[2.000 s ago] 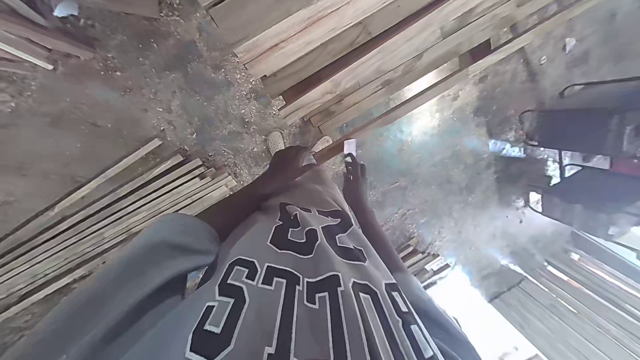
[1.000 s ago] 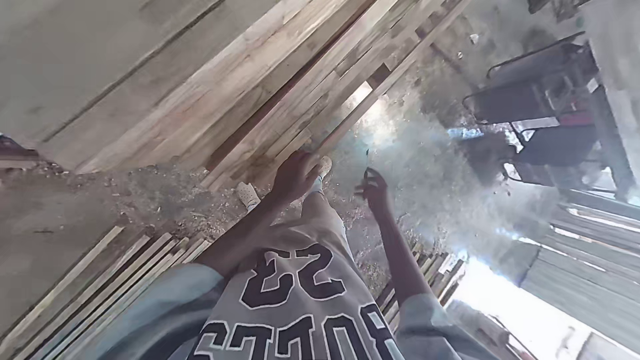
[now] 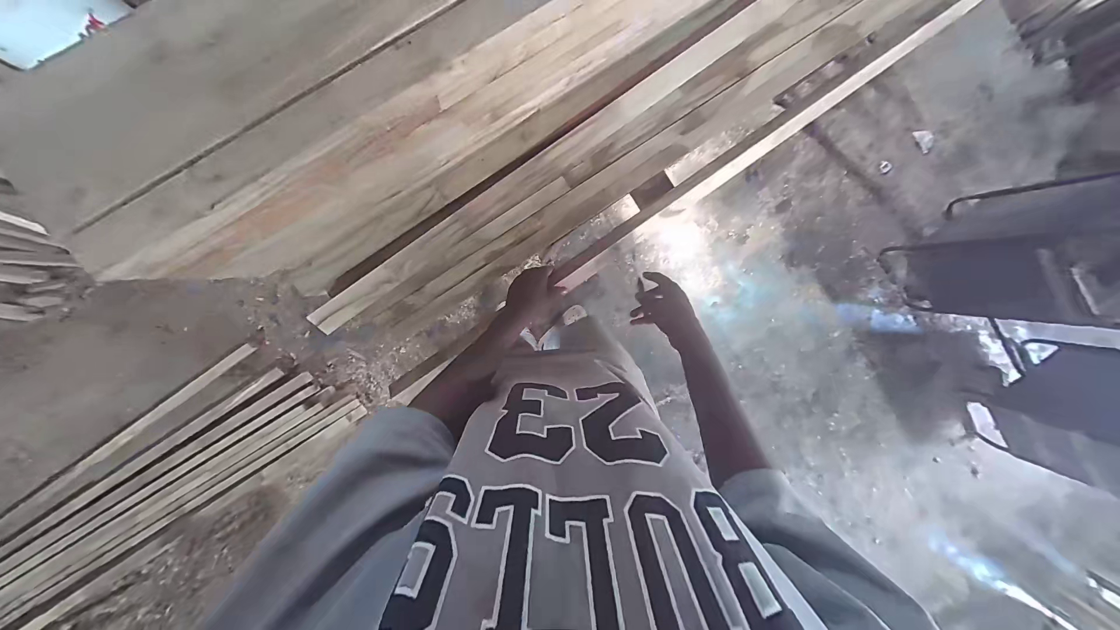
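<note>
My left hand (image 3: 534, 296) is closed around the near end of a long, narrow wooden strip (image 3: 770, 140), which slants away to the upper right. A hand's width to its right is my right hand (image 3: 667, 308), raised above the floor with its fingers bent and partly spread. Something thin and dark shows by its fingertips, too blurred to tell whether it is held. Beyond the strip, a small dark wood block (image 3: 652, 190) lies close to its edge.
Wide boards (image 3: 367, 131) and planks lie across the top. Narrow wooden strips (image 3: 175, 455) are stacked at lower left. Dark metal-framed chairs or similar furniture (image 3: 1006, 271) stand at right. Wood shavings (image 3: 367, 367) litter the floor, and a shoe (image 3: 573, 313) shows below my hands.
The white object seen at my right hand two seconds ago no longer shows there. My left hand stays at the strip's near end. The view has shifted toward the boards.
</note>
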